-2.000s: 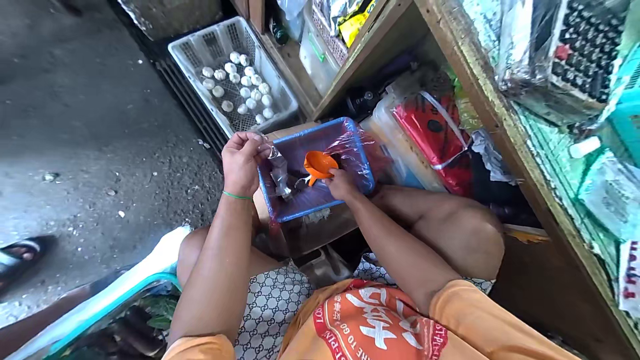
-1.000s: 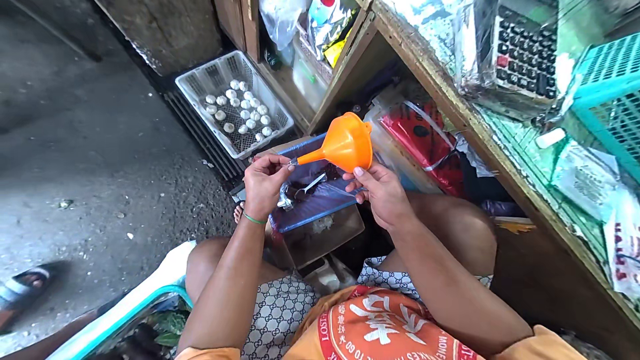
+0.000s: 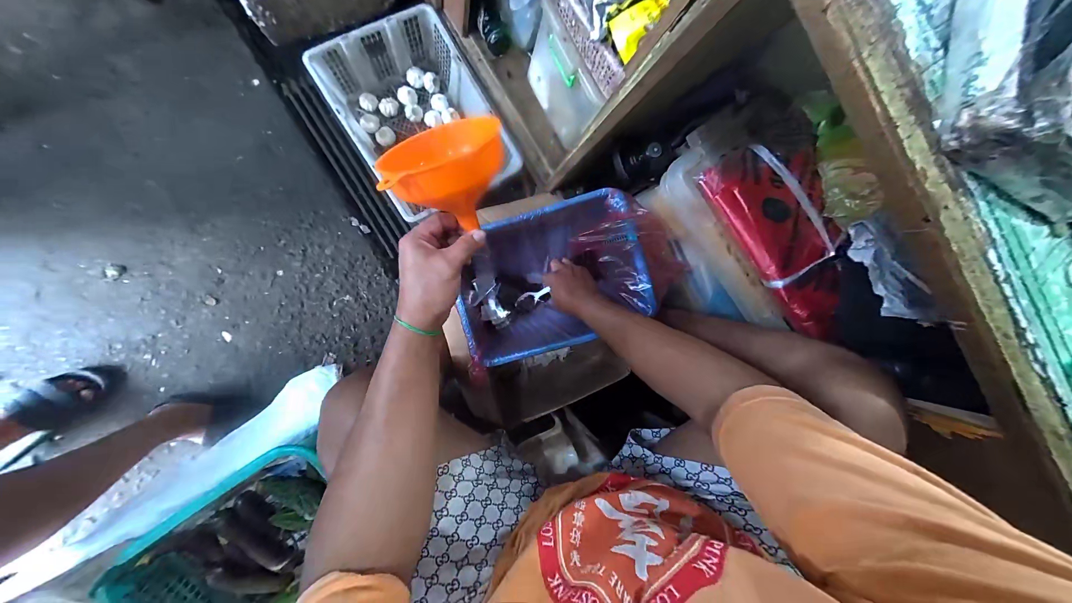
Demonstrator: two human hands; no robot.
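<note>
My left hand (image 3: 437,266) pinches the narrow spout of an orange plastic funnel (image 3: 448,163), whose wide mouth faces up, above the left side of a blue plastic tray (image 3: 553,342). Clear plastic film covers parts of the tray. My right hand (image 3: 571,286) reaches down into the tray, fingers beside the handle of a small metal utensil (image 3: 533,296); whether they grip it cannot be seen. Crumpled clear plastic (image 3: 494,310) lies left of that handle. Dark contents are partly hidden in the tray.
A white plastic crate (image 3: 342,57) of white bulbs stands beyond the funnel. At right are a red plastic package (image 3: 758,226) and a wooden shelf edge (image 3: 934,201). Lower left, a green basket (image 3: 138,544) holds eggplants. Another person's foot (image 3: 75,387) and arm or leg show at far left.
The funnel has passed from being held by both hands to my left hand alone, and stands more upright. My right hand has let go of it and moved down into the tray.
</note>
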